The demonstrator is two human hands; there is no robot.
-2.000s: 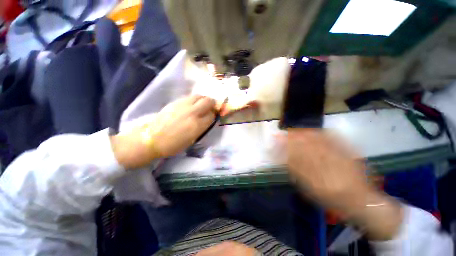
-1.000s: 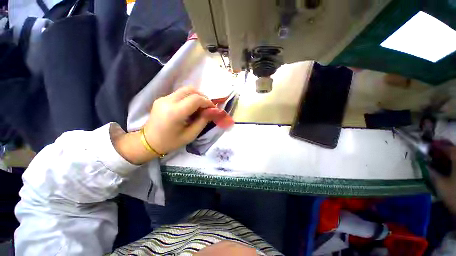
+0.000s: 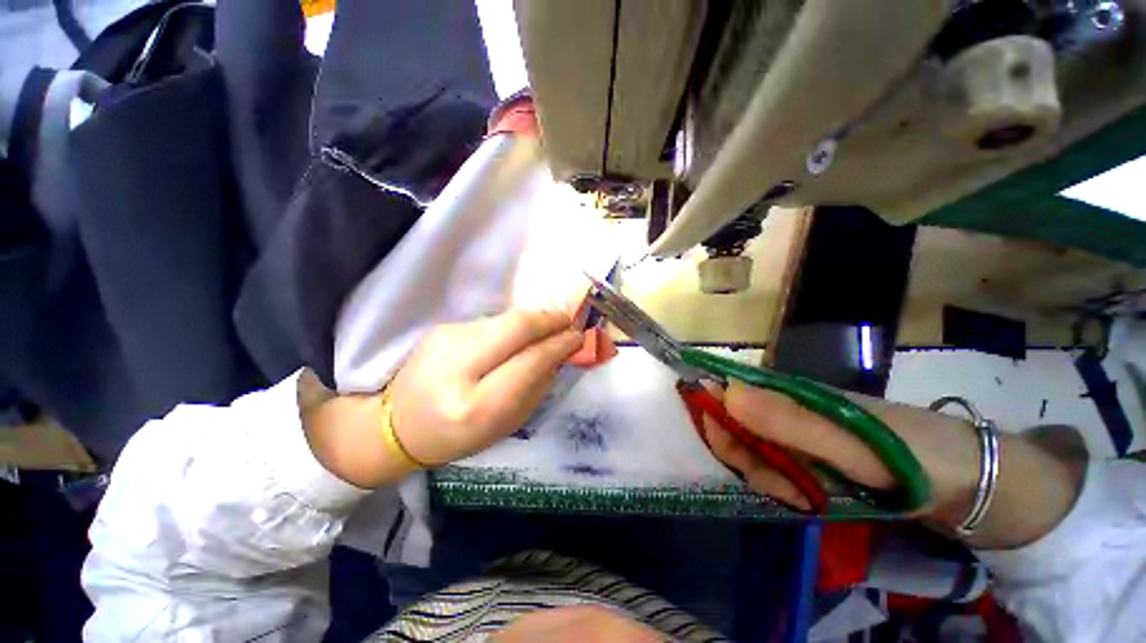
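My left hand [image 3: 471,389] pinches the red/coral strip [image 3: 596,348] and a dark edge of the garment piece [image 3: 434,258] just in front of the needle area. The garment is pale grey on this part, with dark cloth beyond it. My right hand [image 3: 804,446] holds scissors [image 3: 654,337] with one green and one red handle. Their blade tips are at the pinched edge beside my left fingertips; whether they touch the cloth I cannot tell. The sewing machine head [image 3: 742,113] is above; its needle is lost in glare.
A black phone [image 3: 836,295] lies on the machine bed, partly behind the machine head. Dark garments [image 3: 157,239] are heaped at the left. A blue bin [image 3: 804,584] with red cloth is below the green-edged table [image 3: 566,492].
My right hand has come from the right edge with the scissors to the strip. My left hand has moved slightly right, still pinching the strip. The machine head appears larger and closer.
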